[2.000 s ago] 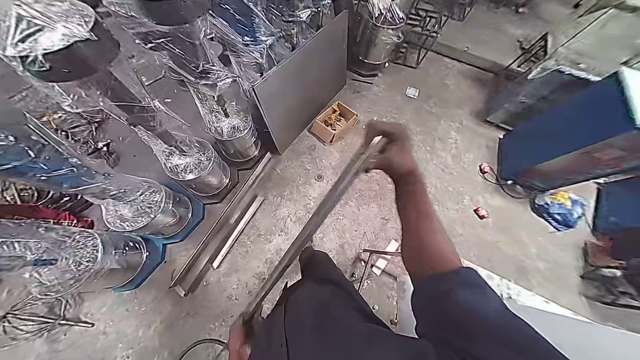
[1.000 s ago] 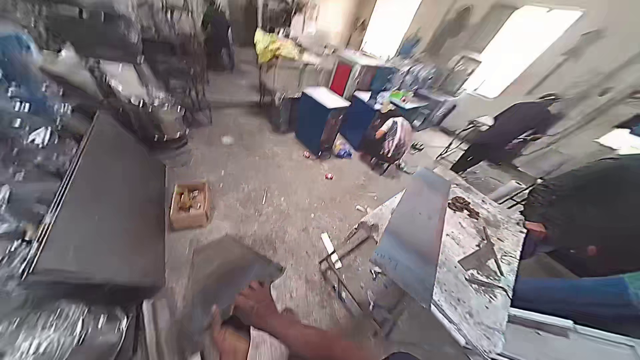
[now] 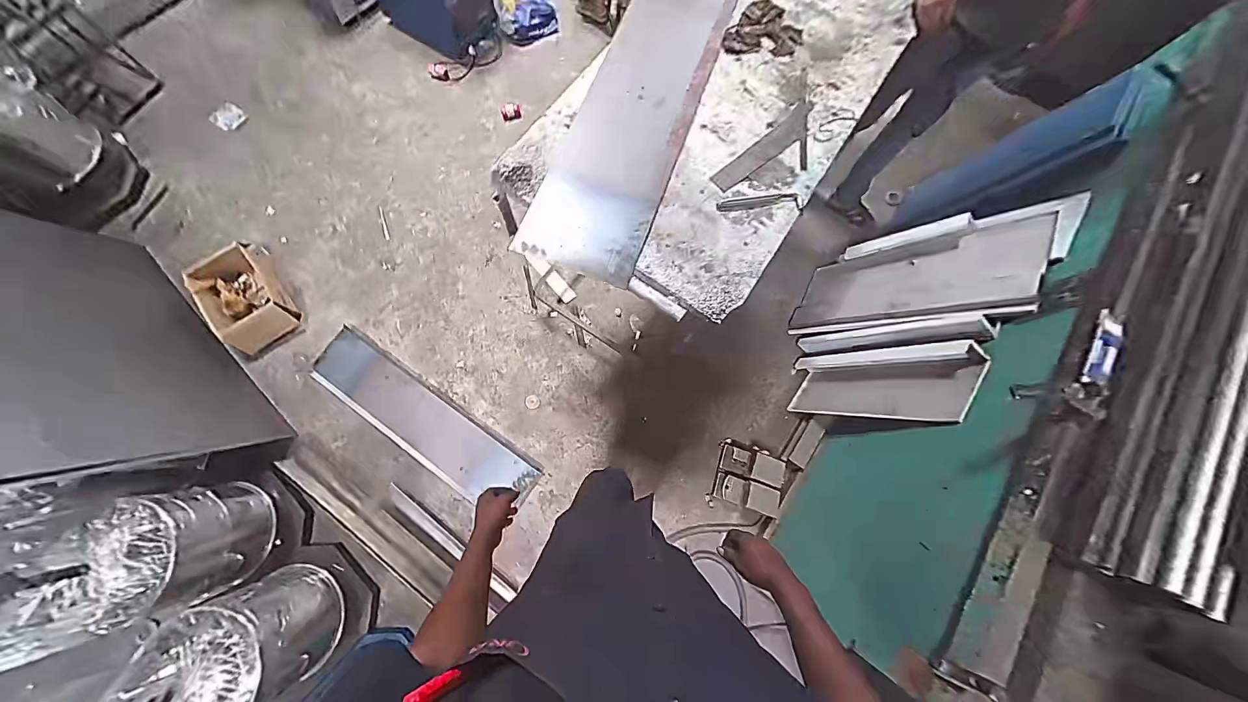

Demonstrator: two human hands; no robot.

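Note:
My left hand (image 3: 495,511) grips the near end of a long folded sheet-metal panel (image 3: 429,414), which extends forward and left over the concrete floor. My right hand (image 3: 749,558), loosely curled, hangs beside the green tabletop (image 3: 887,536); nothing shows in it, though its palm is hidden. Ahead, a wide flat metal sheet (image 3: 624,136) lies across a worn, whitish worktable (image 3: 726,249). Several folded metal panels (image 3: 926,278) are stacked at the far end of the green tabletop.
A cardboard box (image 3: 244,297) with small parts stands on the floor at left. Nearby are a dark flat panel (image 3: 117,351) and plastic-wrapped metal cylinders (image 3: 210,546). A person (image 3: 912,107) stands beyond the worktable. Metal bars (image 3: 1204,468) lie at far right.
The view has swung strongly. One and two seconds ago both hands were on the metal piece; now only my left hand holds it, and my right hand is away from it, near the green tabletop.

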